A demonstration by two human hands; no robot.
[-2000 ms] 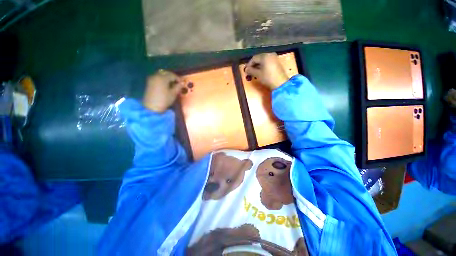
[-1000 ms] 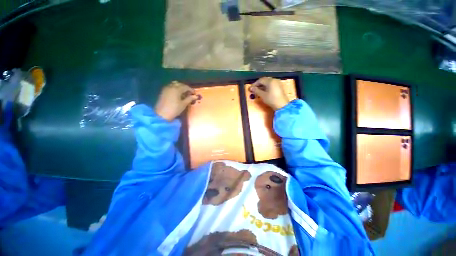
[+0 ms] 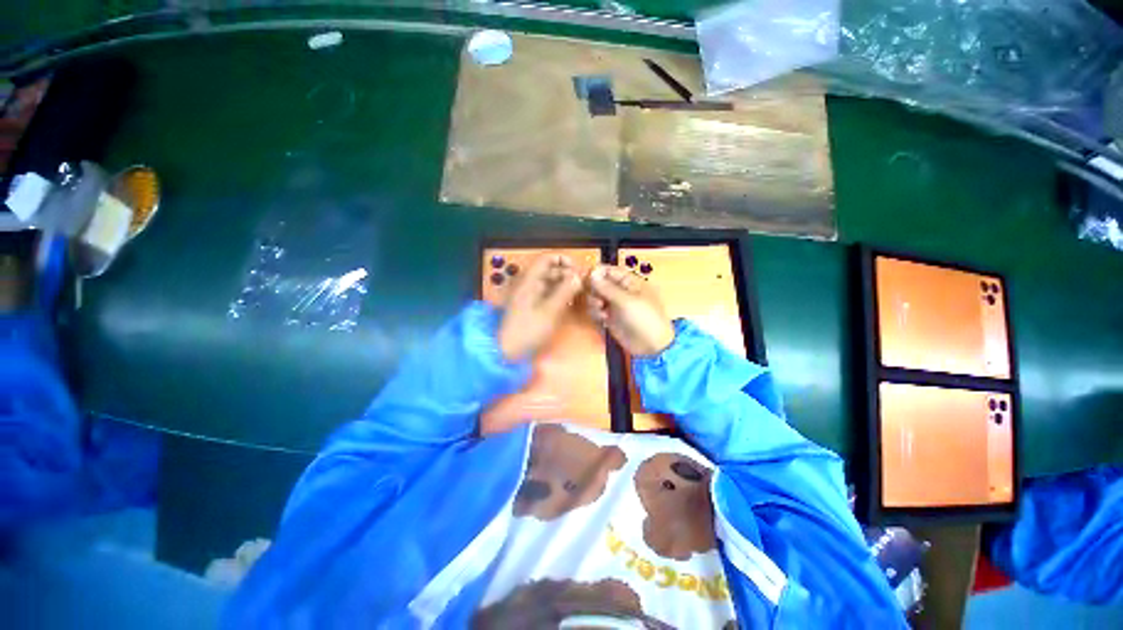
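Two flat orange panels lie side by side in a black twin tray (image 3: pixel 752 308) in front of me. The left panel (image 3: pixel 560 384) and the right panel (image 3: pixel 700 298) each have dark round camera rings in the upper left corner. My left hand (image 3: pixel 539 308) is over the left panel and my right hand (image 3: pixel 628 308) is over the tray's middle bar. Their fingertips are close together, fingers bent inward. Whether they pinch something small cannot be told.
A second black tray (image 3: pixel 866 369) with two orange panels lies at right. Behind the work is a cardboard pad (image 3: pixel 530 142) with a dark-handled tool (image 3: pixel 665 106). Clear film (image 3: pixel 302 286) lies left. An open carton (image 3: pixel 948 578) stands at the lower right. A person's blue sleeve (image 3: pixel 1069 535) shows at right.
My left hand has left the left panel's camera corner and moved right; my right hand has moved slightly left. Their fingertips have come together. The view has tilted up.
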